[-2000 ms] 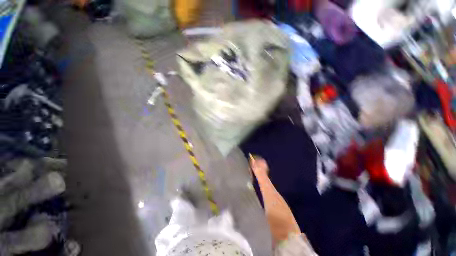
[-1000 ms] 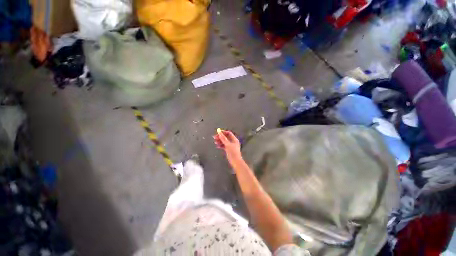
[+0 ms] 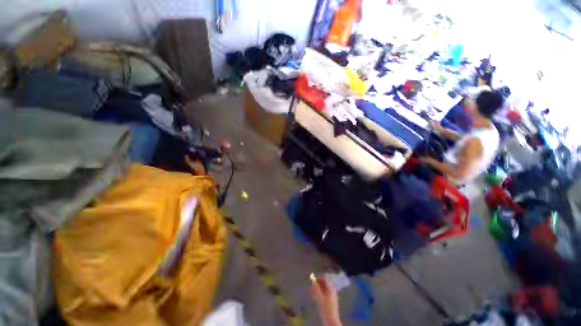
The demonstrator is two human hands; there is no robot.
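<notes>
My right hand (image 3: 323, 291) is at the bottom centre, raised over the grey floor. Its fingers are closed on a tiny yellowish item (image 3: 313, 277), too small and blurred to name. Only the hand and a bit of the wrist show; the arm is cut off by the lower edge. My left hand is not in the picture. A bit of white clothing (image 3: 226, 314) shows at the bottom edge.
A large orange-yellow sack (image 3: 137, 248) and green sacks (image 3: 64, 165) lie at left. Yellow-black tape (image 3: 258, 267) marks the floor. Dark cloth (image 3: 347, 223) is heaped ahead. A person in a white top (image 3: 481, 149) is at a cloth-covered table (image 3: 337, 137), beside a red frame (image 3: 460, 210).
The view has swung forward and up, bringing the table and person into sight. The yellow sack is nearer. My right hand, still holding the tiny item, is now lower in the picture.
</notes>
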